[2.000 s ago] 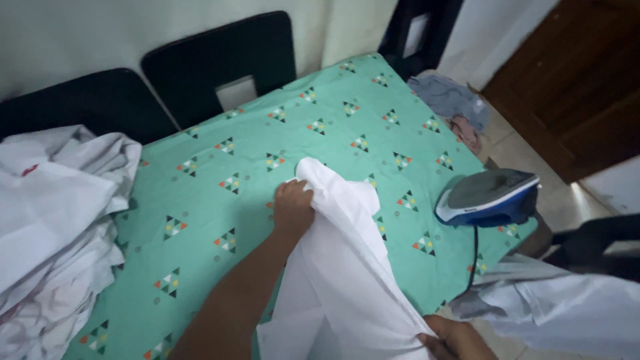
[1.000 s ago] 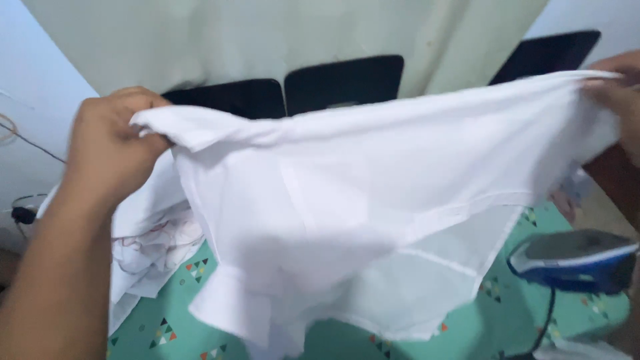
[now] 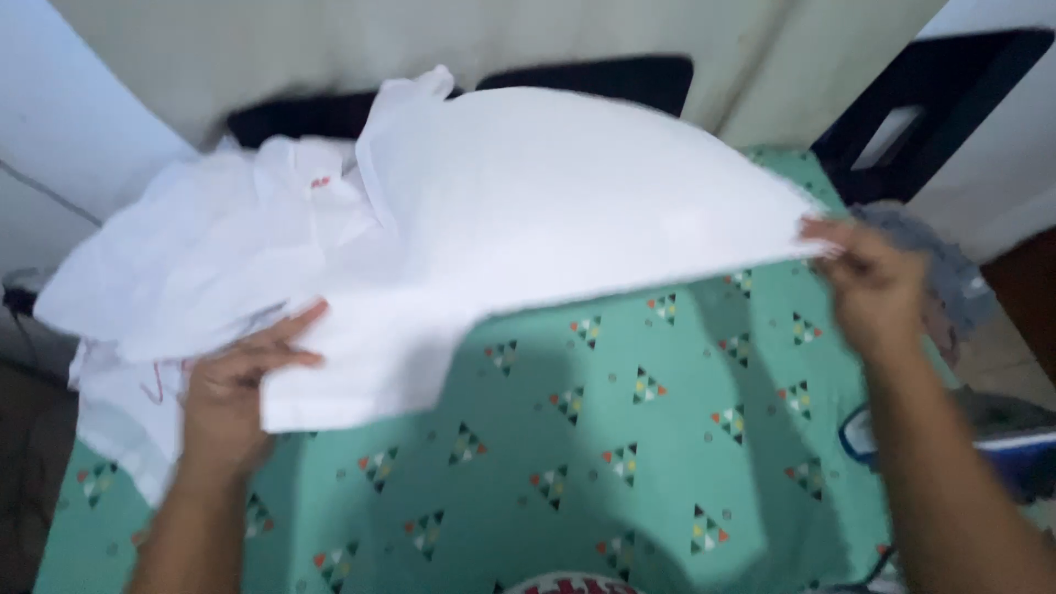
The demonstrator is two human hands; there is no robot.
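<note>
A white cloth garment (image 3: pixel 561 198) spreads in the air over a table covered with a green patterned cloth (image 3: pixel 561 462). My right hand (image 3: pixel 874 280) pinches its right corner. At its left end is my left hand (image 3: pixel 247 379), with thumb and fingers apart beside the cloth's edge; whether it grips the fabric cannot be told. A heap of white clothes (image 3: pixel 206 239) lies at the left, partly behind the garment. The blue and white electric iron (image 3: pixel 1006 445) is at the right, partly hidden by my right forearm.
Dark chair backs (image 3: pixel 610 78) stand along the far edge, before a pale curtain (image 3: pixel 412 33). Another dark chair (image 3: pixel 899 124) is at the back right. Grey clothes (image 3: pixel 924 247) lie beyond the table's right edge. The iron's cord (image 3: pixel 883 565) shows at the lower right.
The white garment, bunched on the table two seconds ago and held up stretched between both hands one second ago, now billows out over the table. Both hands are lower in view than one second ago.
</note>
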